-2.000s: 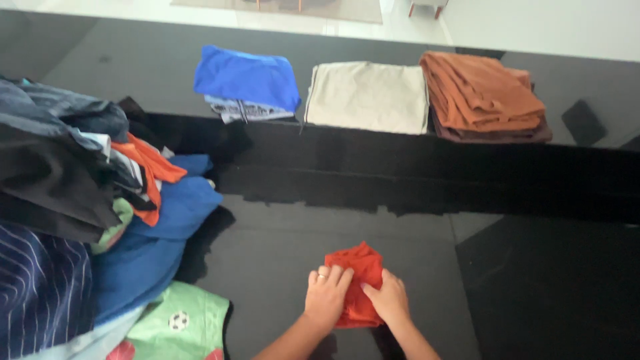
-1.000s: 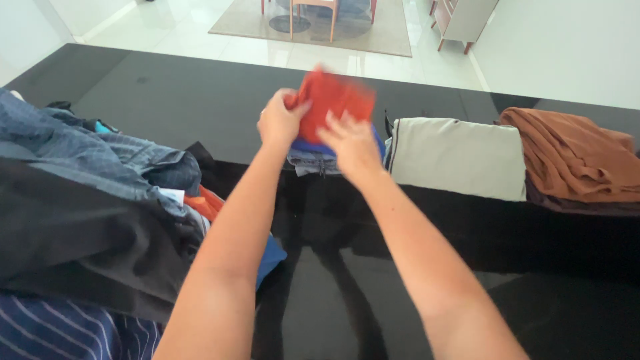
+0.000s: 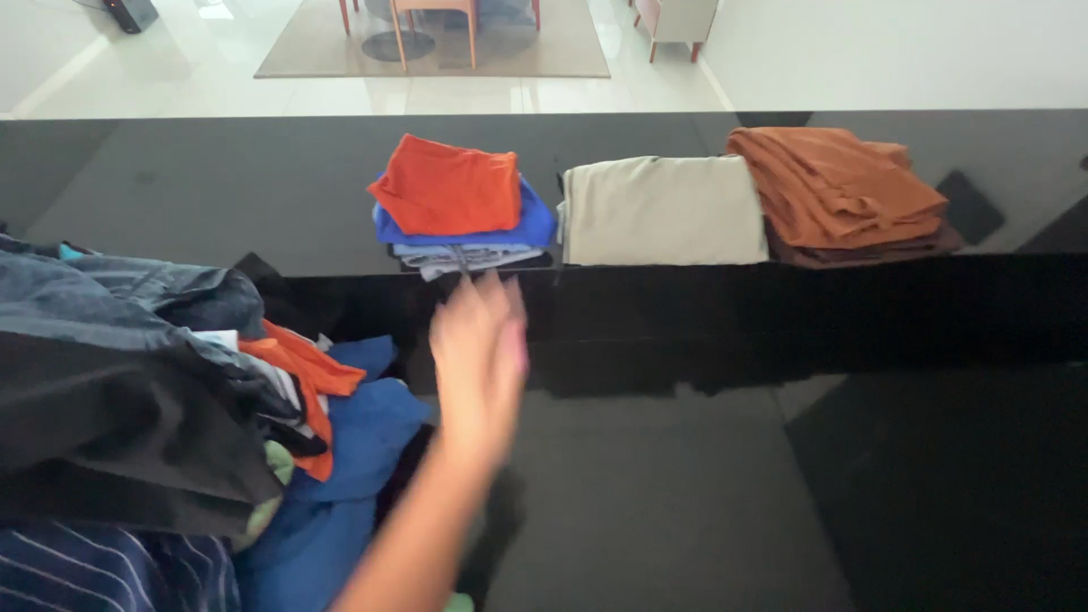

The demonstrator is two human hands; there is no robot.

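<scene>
A folded red-orange cloth lies on top of a folded blue garment, with folded light blue and grey fabric under both. Just below this stack is my left hand, blurred, fingers extended and holding nothing visible. My right hand is out of view. Beside the stack lies a folded beige garment. Farther right, folded rust-brown fabric rests on darker brown fabric.
At left is a loose heap with denim, black cloth, an orange garment, blue cloth and navy striped cloth. The glossy black surface has a raised back ledge. Chair legs and a rug show beyond.
The red-orange cloth, between both hands earlier, now lies released on the blue garment. My left hand has come down off it, and my right hand has left the view.
</scene>
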